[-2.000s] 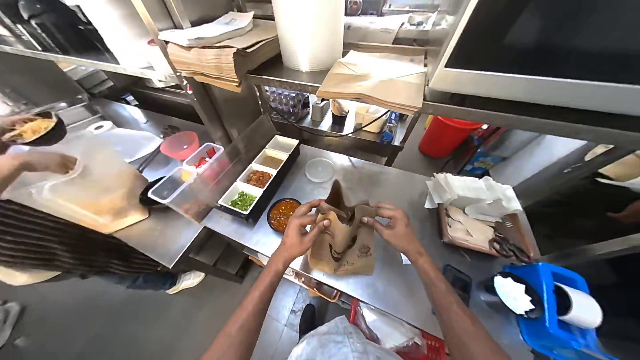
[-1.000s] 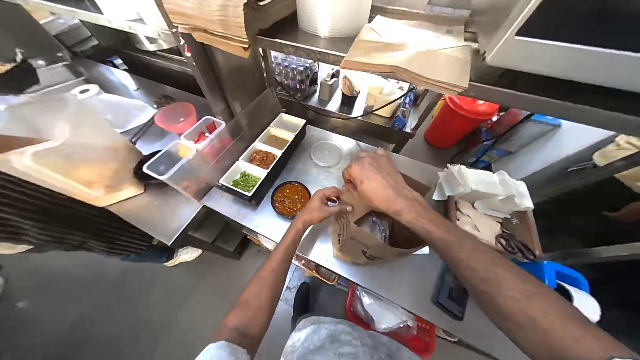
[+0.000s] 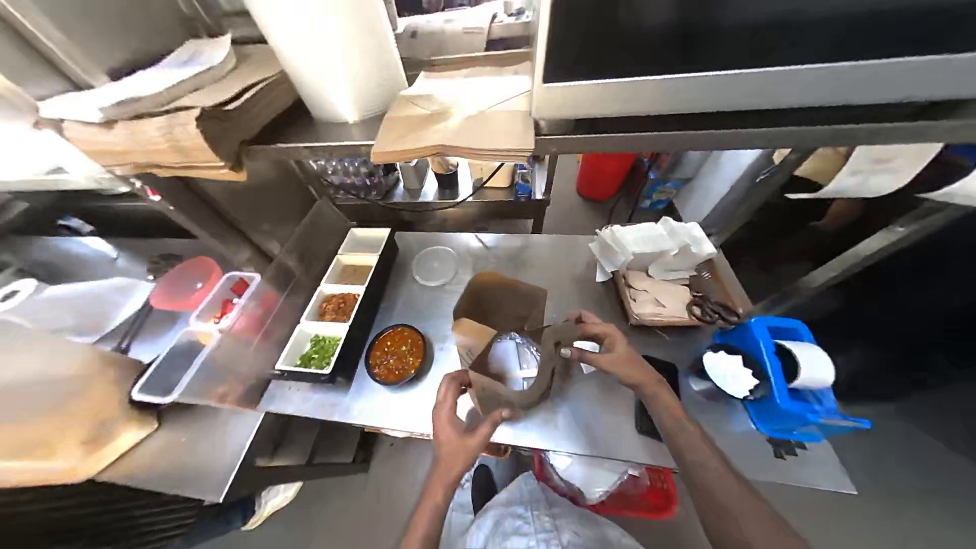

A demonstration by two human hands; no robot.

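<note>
A brown paper bag (image 3: pixel 499 297) stands on the steel counter with its mouth open towards me; inside it lies something with clear plastic or foil, hard to make out. My left hand (image 3: pixel 461 415) pinches the bag's near left rim. On the right rim, the fingers of my right hand (image 3: pixel 602 351) grip the folded paper edge. Left of the bag sits a black round bowl of orange-red sauce or stew (image 3: pixel 396 354). Beyond the bowl lies a clear round plastic lid (image 3: pixel 435 266).
White tubs of toppings (image 3: pixel 319 351) line the left. Behind the bag's right side, a cardboard box (image 3: pixel 724 286) holds paper and scissors (image 3: pixel 713 310). A blue tape dispenser (image 3: pixel 797 389) stands right, near a dark phone-like device (image 3: pixel 656 396). Paper bags (image 3: pixel 457 114) lie on the overhead shelf.
The bag's mouth now spreads wider. My right hand has moved from over the bag's far side to its right rim, and my left hand is at the near left rim.
</note>
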